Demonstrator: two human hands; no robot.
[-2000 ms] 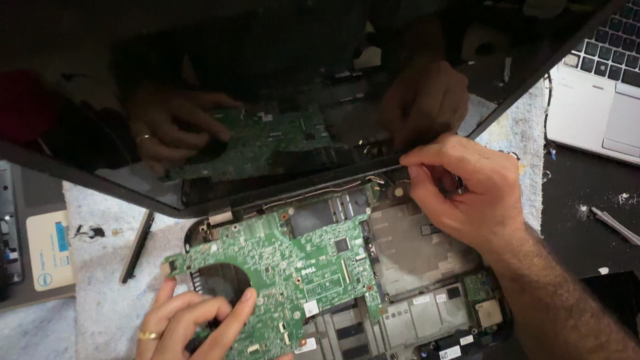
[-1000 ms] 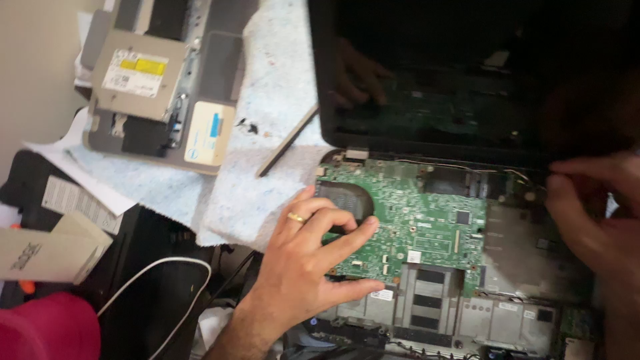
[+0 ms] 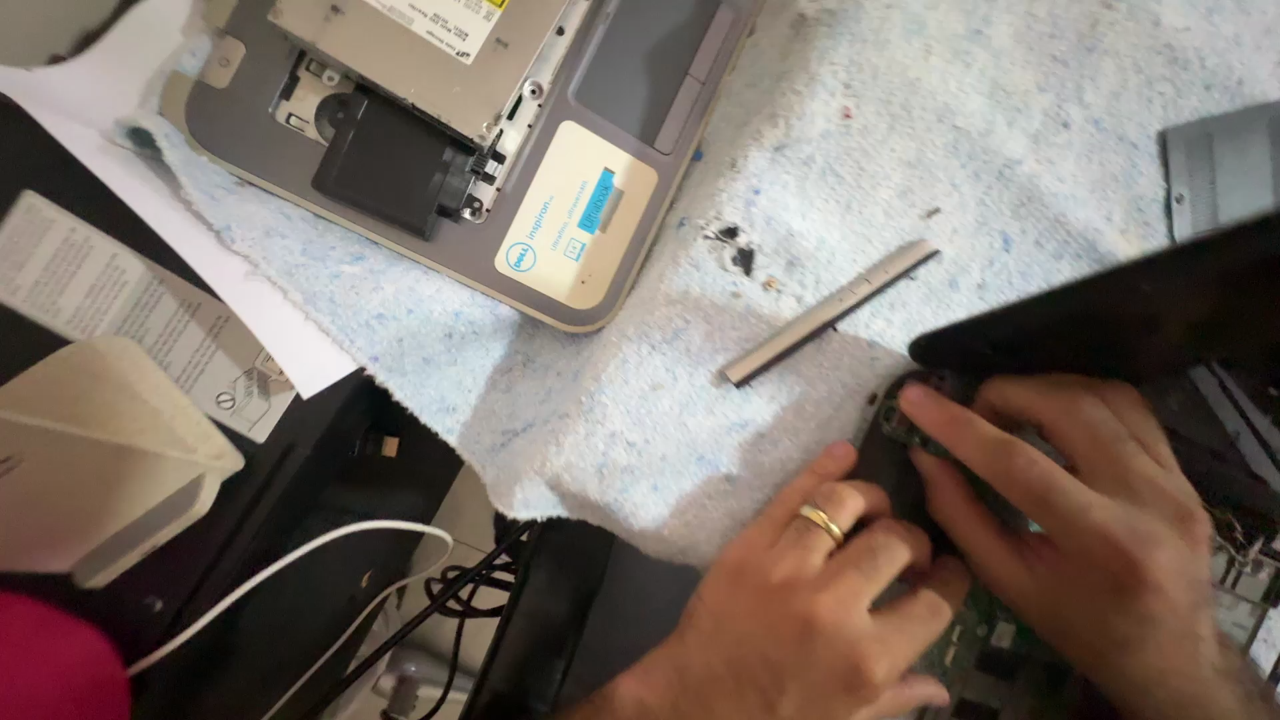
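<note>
An opened laptop base (image 3: 880,455) lies at the lower right, its corner near the screen hinge under my fingers. My left hand (image 3: 820,600), with a ring on one finger, rests along the side edge of the base, fingers bent. My right hand (image 3: 1080,510) is at the hinge corner, index fingertip pressed on it and thumb just below; whether it pinches a small part cannot be told. The dark laptop screen (image 3: 1120,300) stands above my right hand. Part of the green circuit board (image 3: 985,640) shows below my hands, mostly hidden by them.
A light blue cloth (image 3: 620,430) covers the work surface. On it lie a narrow metallic strip (image 3: 830,312), small black fragments (image 3: 738,250) and a grey laptop palm rest (image 3: 400,240) with an optical drive (image 3: 430,60) on top. A white cable (image 3: 300,545) and printed paper (image 3: 150,310) are at the left.
The view has swung left. My right hand has moved from the right side of the hinge line to the left hinge corner. My left hand has left the circuit board's round cutout for the base's edge.
</note>
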